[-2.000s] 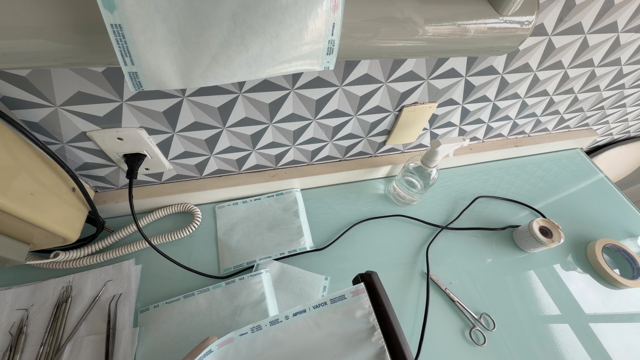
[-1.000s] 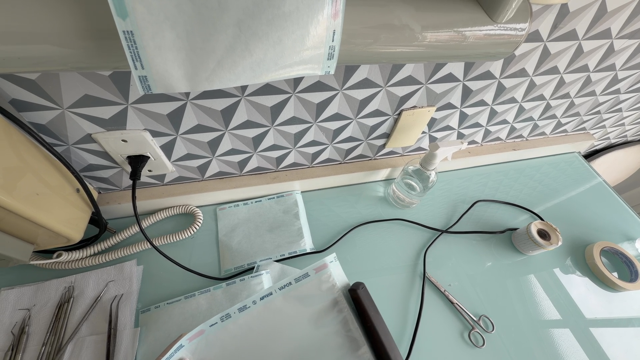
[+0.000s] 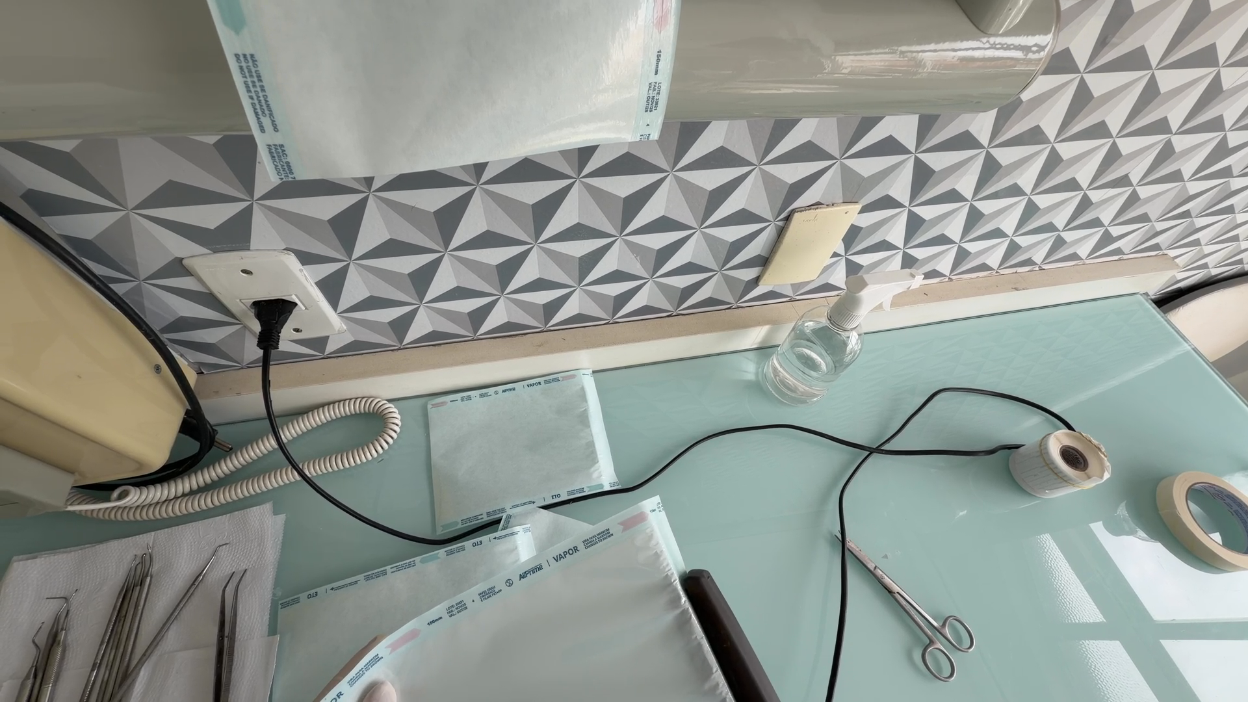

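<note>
A paper-and-film sterilization pouch [image 3: 575,624] slants up from the bottom edge. A fingertip of my left hand [image 3: 378,691] shows on its lower left part; the rest of that hand is hidden or out of frame. My right hand is not in view. Just right of the pouch is a dark bar [image 3: 726,634], cut off by the bottom edge. Another pouch [image 3: 390,595] lies partly under the slanted one, and a smaller pouch [image 3: 517,444] lies flat behind them. Metal dental instruments [image 3: 122,624] rest on white paper [image 3: 195,556] at the lower left.
Scissors [image 3: 907,609], a label roll [image 3: 1058,463], masking tape [image 3: 1201,522] and a clear spray bottle [image 3: 814,356] stand or lie rightward. A black power cord [image 3: 760,427] crosses the glass tabletop [image 3: 975,526]. A coiled cord [image 3: 322,409] lies left; a pouch [image 3: 448,78] hangs above.
The slanted pouch has shifted up and to the left, and its upper right corner now shows. The dark bar's upper end has moved down and a little left.
</note>
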